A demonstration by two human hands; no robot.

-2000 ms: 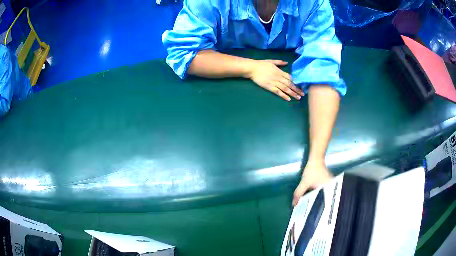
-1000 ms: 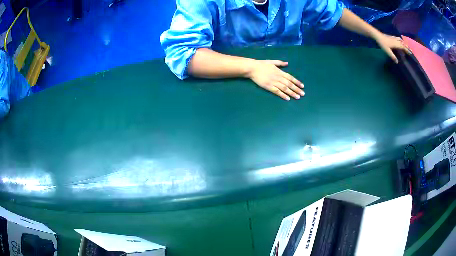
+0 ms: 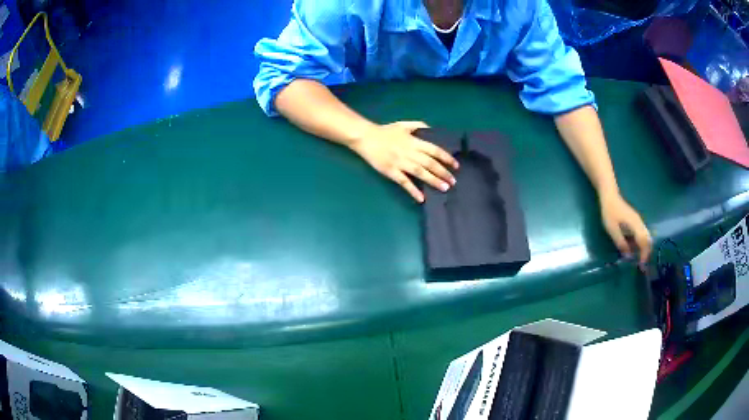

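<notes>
Neither of my hands is in view. Nearest me, at the bottom right, an open white and black retail box (image 3: 468, 381) stands on the green belt (image 3: 345, 369), with dark foam inside and its white flap raised. A second open box (image 3: 176, 395) and a third box (image 3: 49, 385) stand at the bottom left, cut off by the frame edge. At the right, a battery tester with blue trim (image 3: 690, 295) and red leads (image 3: 669, 362) lies beside a box with "BT" lettering (image 3: 723, 275).
Across the dark green bench (image 3: 205, 205), a person in a light blue smock (image 3: 443, 49) rests one hand on an empty foam insert (image 3: 476, 213). Their other hand reaches near the tester. Spare black foam (image 3: 673, 135) and a salmon sheet (image 3: 706, 111) are at the right end. A blue sleeve shows far left.
The foam insert now lies on the bench in front of the other person. Their arm has moved from the spare foam towards the tester. The boxes on the belt have shifted slightly left.
</notes>
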